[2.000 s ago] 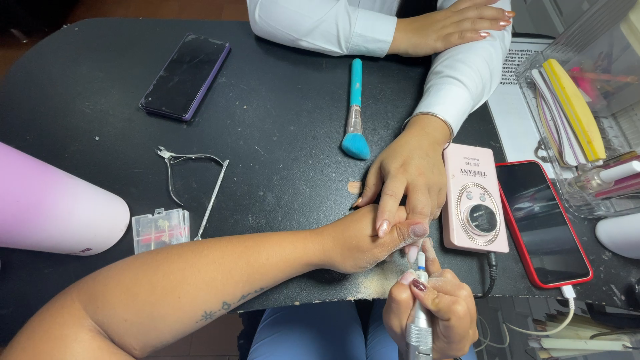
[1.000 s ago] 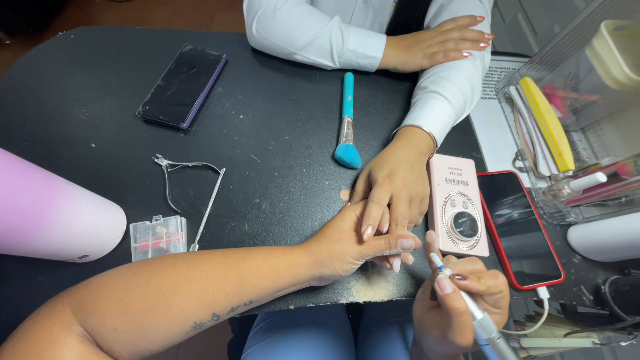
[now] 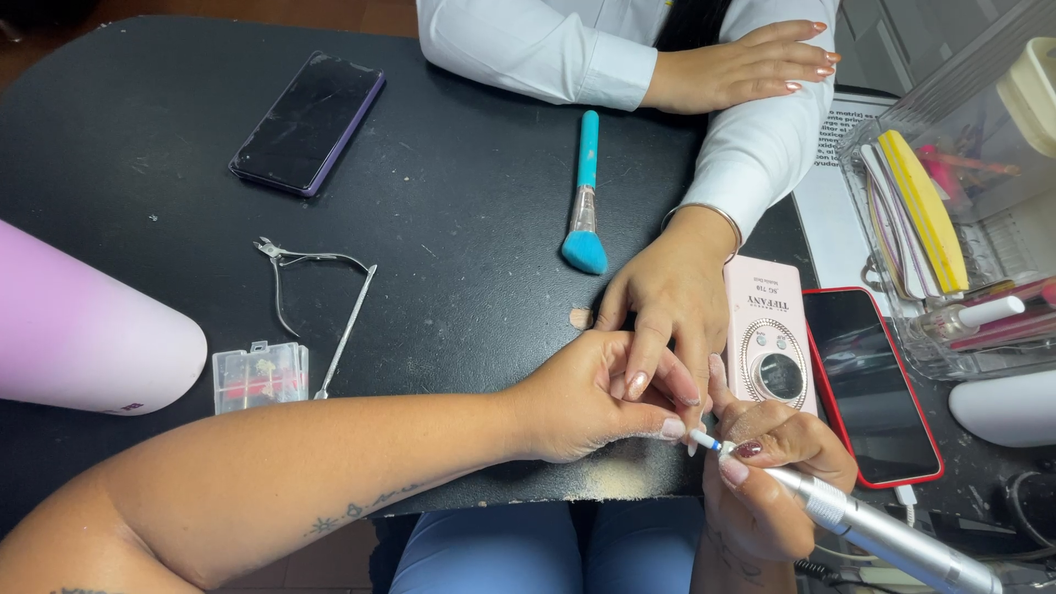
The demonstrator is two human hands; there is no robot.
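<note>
My left hand [image 3: 606, 396] holds the fingers of another person's hand [image 3: 681, 289] close to the table's near edge. Between the fingers of my right hand [image 3: 767, 470] is a silver electric nail drill [image 3: 874, 528], its white bit with a blue band [image 3: 704, 439] at a fingertip of that person; whether it touches cannot be told. Pale dust lies on my fingers and on the table edge. Beside the hands is a pink drill control unit [image 3: 771, 330]. A turquoise dust brush [image 3: 586, 198] lies above them. Cuticle nippers [image 3: 285, 264] and a metal cuticle pusher [image 3: 346, 330] lie to the left.
A small clear bit case [image 3: 261, 375] and a pink-white rounded device [image 3: 91, 330] stand left. A purple-edged phone [image 3: 309, 124] lies farther back. At right are a red-cased phone [image 3: 874, 388] with a cable and a clear organizer [image 3: 866, 223] with nail files [image 3: 922, 210]. The person's other hand [image 3: 742, 70] rests on their sleeve.
My right hand has swung the drill away from the held fingers and then back to them. My left hand keeps hold of the person's fingers. The view has shifted slightly.
</note>
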